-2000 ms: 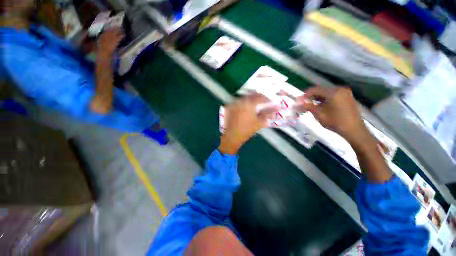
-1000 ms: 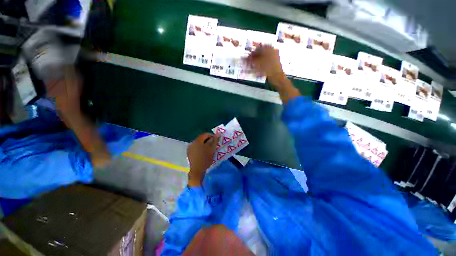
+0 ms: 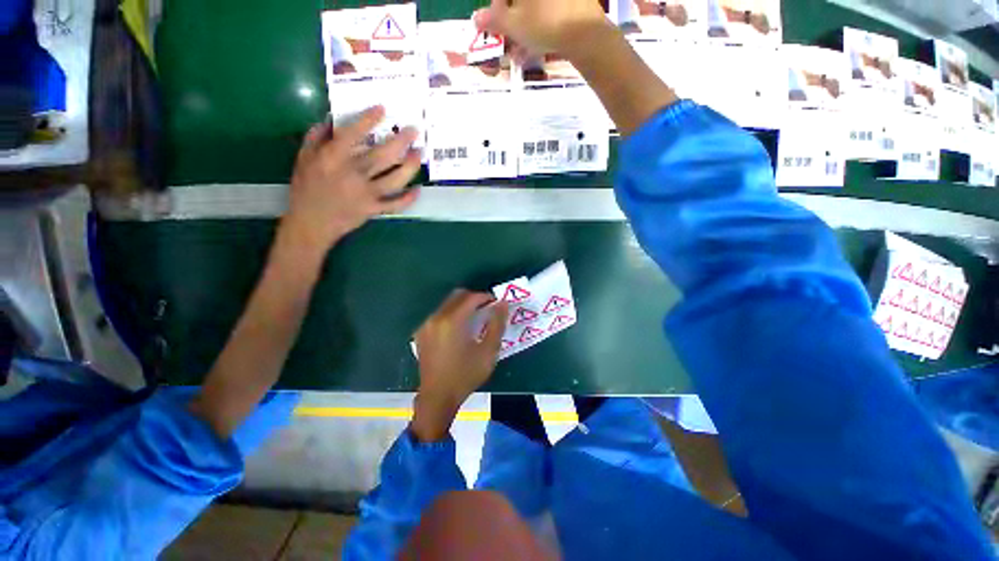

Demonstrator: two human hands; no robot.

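Note:
My left hand [image 3: 458, 342] is shut on a white label sheet [image 3: 544, 318] with red warning triangles, held over the near ledge. My right hand [image 3: 544, 24] is at the top of the belt, its fingertips on a warning label [image 3: 485, 42] at the photo of a product box [image 3: 471, 134]. Whether the label is fully stuck down cannot be told. The leftmost box [image 3: 372, 88] carries a warning label [image 3: 388, 30] over its photo.
Another person's hand [image 3: 348, 181] rests on the leftmost box. More product boxes [image 3: 813, 115] lie in a row to the right on the green belt. A metal rail [image 3: 526, 204] runs along it. Another label sheet [image 3: 922, 301] lies on the right ledge.
The view has moved closer to the left boxes. My right hand is now at a label on a box. The other person's hand has reached onto the leftmost box. My left hand still holds the sheet.

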